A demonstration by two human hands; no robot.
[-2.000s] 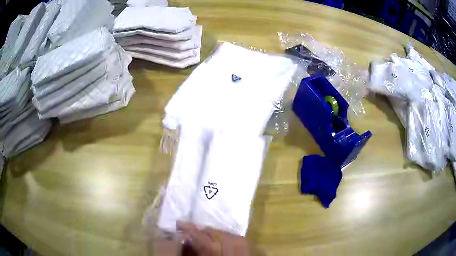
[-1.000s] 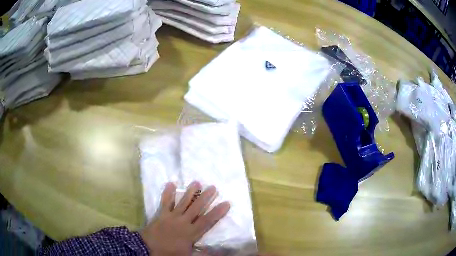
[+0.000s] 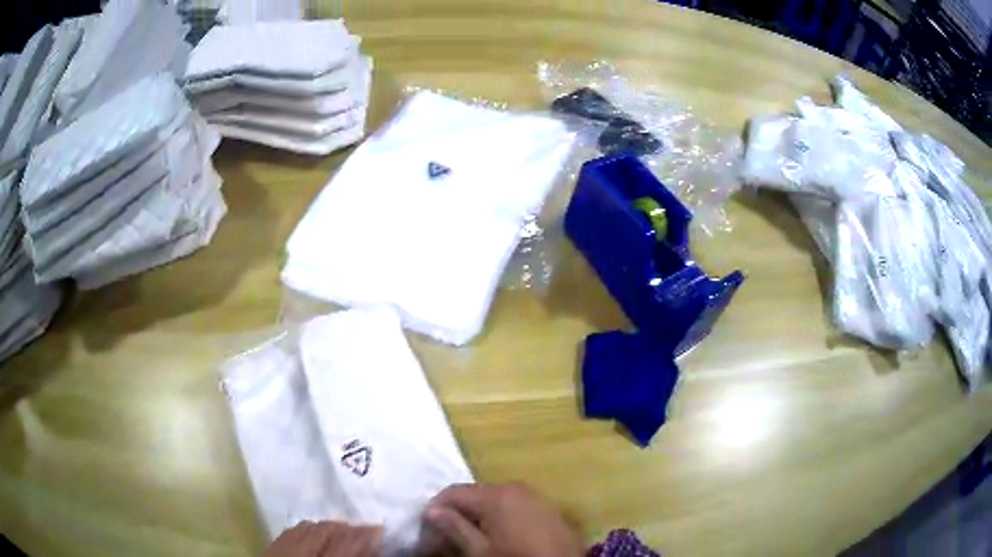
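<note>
A clear plastic bag with a white folded quilted piece inside (image 3: 375,419) lies flat on the table at lower centre-left, its triangle mark facing up. My left hand (image 3: 326,540) is at its lower left end, cut off by the bottom edge. My right hand (image 3: 509,522) grips its lower right end with bent fingers. The bag's lowest end is partly hidden by the hands and the frame edge. The stack of empty bags (image 3: 424,218) lies just above it. The blue tape dispenser (image 3: 642,250) stands to the right.
Stacks of folded white pieces (image 3: 120,196) stand at the left, with another stack (image 3: 277,82) behind. A flat dark-blue piece (image 3: 629,383) touches the dispenser's near end. A dark object (image 3: 609,122) lies in crumpled clear film (image 3: 696,147). Packed bags (image 3: 881,229) are heaped at the right.
The left hand, spread flat on the bag a second ago, is now at its lower end. The right hand has come in at the lower right. The view has shifted.
</note>
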